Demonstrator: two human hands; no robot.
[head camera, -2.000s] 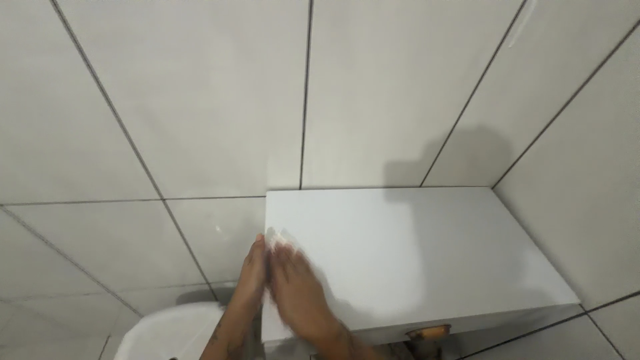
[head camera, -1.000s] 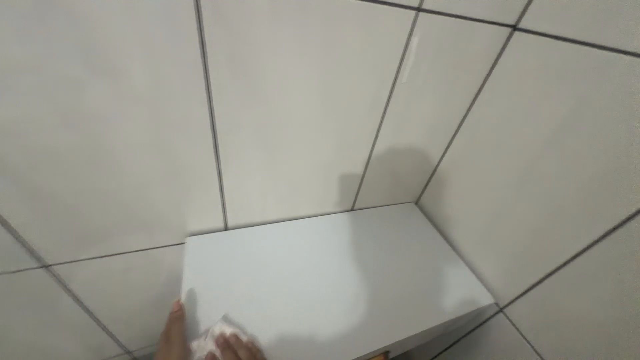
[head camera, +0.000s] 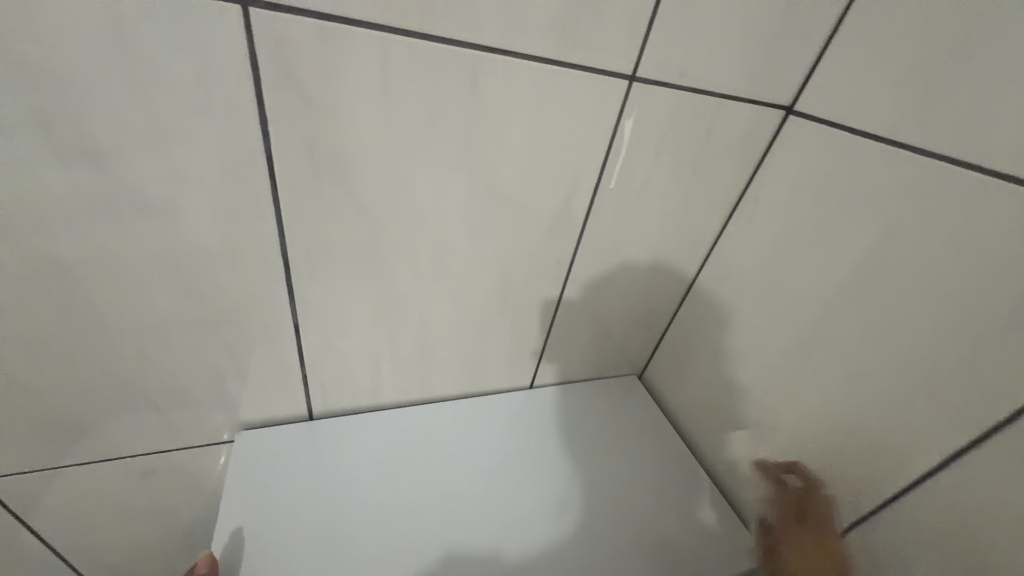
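Note:
A white flat-topped cabinet (head camera: 416, 488) stands in the corner against the tiled walls. My left hand (head camera: 205, 565) shows only as a fingertip or two at the cabinet's left edge, at the bottom of the view; the rest is out of frame. My right hand (head camera: 800, 516), blurred, is at the right wall just beyond the cabinet's right edge. A pale, blurred patch lies by its fingertips, perhaps a white cloth or paper; whether the hand holds it cannot be told.
Light tiled walls (head camera: 432, 200) with dark grout lines rise behind and to the right of the cabinet, meeting in a corner. A dark shadow falls across the cabinet top and the walls.
My right hand has moved from the left part of the cabinet top, where it was on a white wad, to the right wall. The view has shifted upward.

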